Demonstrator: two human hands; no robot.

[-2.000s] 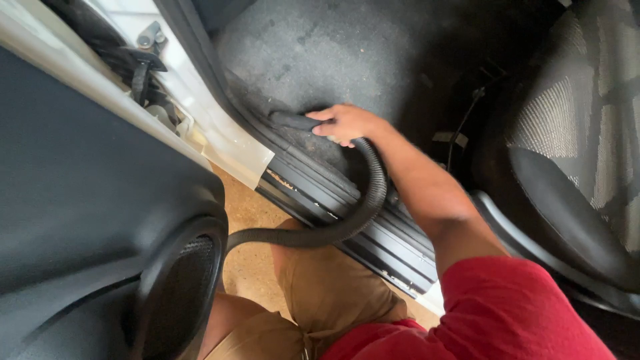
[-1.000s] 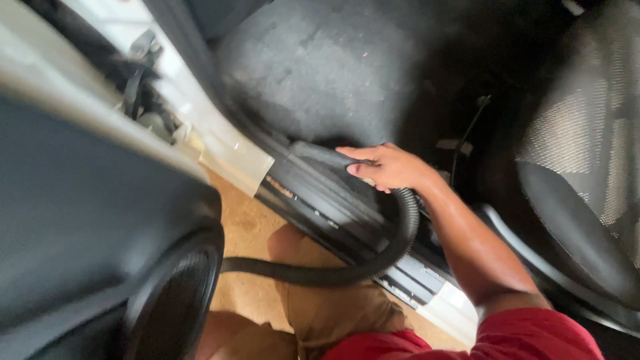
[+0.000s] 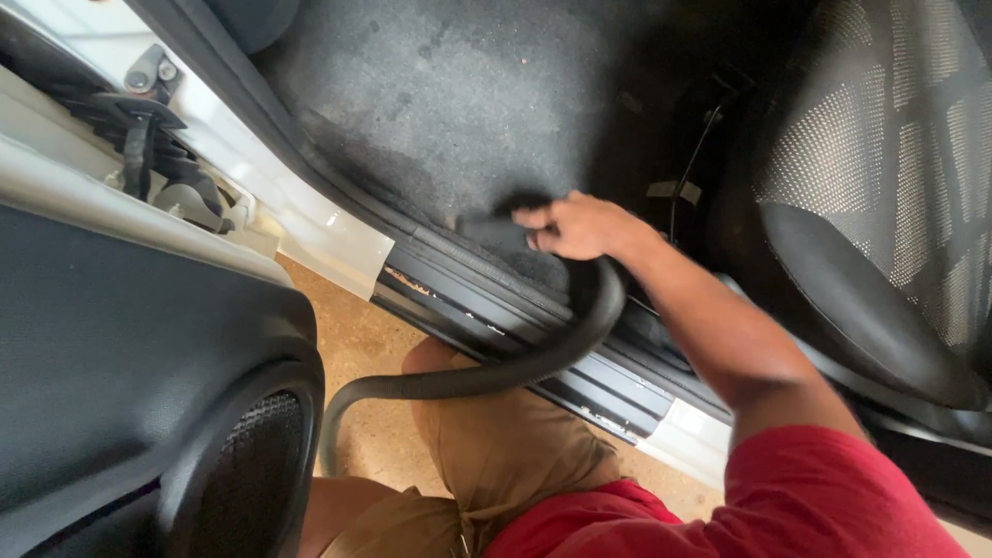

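My right hand [image 3: 577, 226] grips the end of a black corrugated vacuum hose [image 3: 496, 376] just inside the car's door sill. The dark nozzle points left, low over the grey floor carpet [image 3: 480, 101], and is blurred. From my hand the hose curves down across the black sill trim [image 3: 465, 310], passes over my leg and bends down beside the open door. Pale flecks and worn patches mark the sill. My left hand is out of view.
The open door's black inner panel [image 3: 139, 325] with a speaker grille [image 3: 252, 442] fills the left. A mesh-covered seat [image 3: 837, 155] stands at the right. The door check strap [image 3: 138, 155] is at the upper left, and tan ground [image 3: 364, 333] lies below the sill.
Holding the hose, my right hand first moved right along the sill edge, then shifted a little inward over the carpet. The hose's curve shifted along with it.
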